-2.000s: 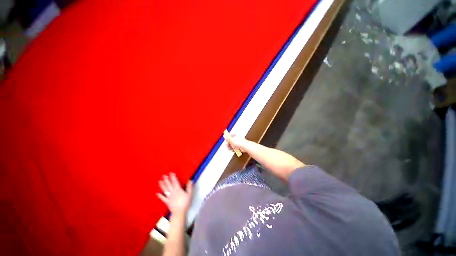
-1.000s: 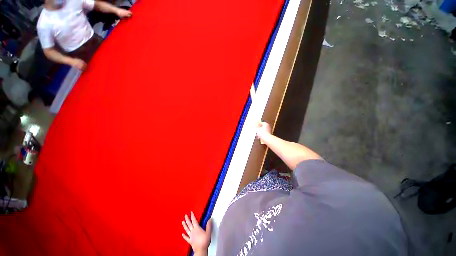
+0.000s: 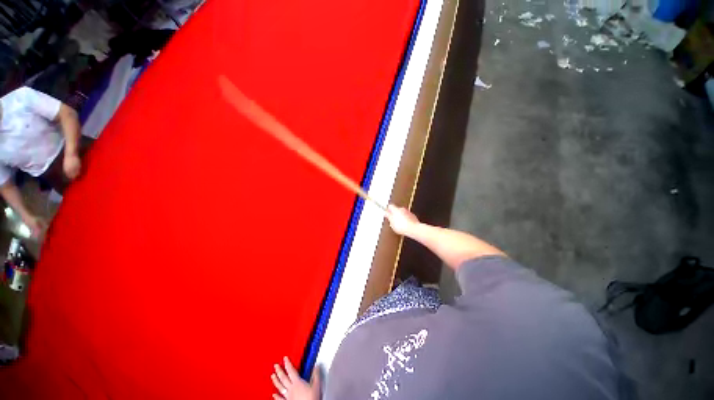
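A bright red fabric ply (image 3: 211,203) covers the table, with slight wrinkles at the lower left. A blue fabric edge (image 3: 362,207) shows beneath its near side. White underlay paper (image 3: 384,176) runs beside it. My right hand (image 3: 401,220) is shut on one end of a long thin smoothing stick (image 3: 293,142), above the paper and table edge. The stick reaches out over the red fabric and is blurred at its far end. My left hand (image 3: 295,384) lies with fingers spread on the red fabric's near edge, partly cut off by the bottom of the picture.
The brown table edge (image 3: 407,168) runs along my side. A person in a white top (image 3: 31,133) stands at the far side, hands by the fabric edge. Scraps (image 3: 599,39) litter the grey floor. A black bag-like object (image 3: 673,297) lies on the floor at the right.
The stick has swung out over the red fabric from the near edge, where it looked short. My left hand sits lower in view. The other person appears lower and further left.
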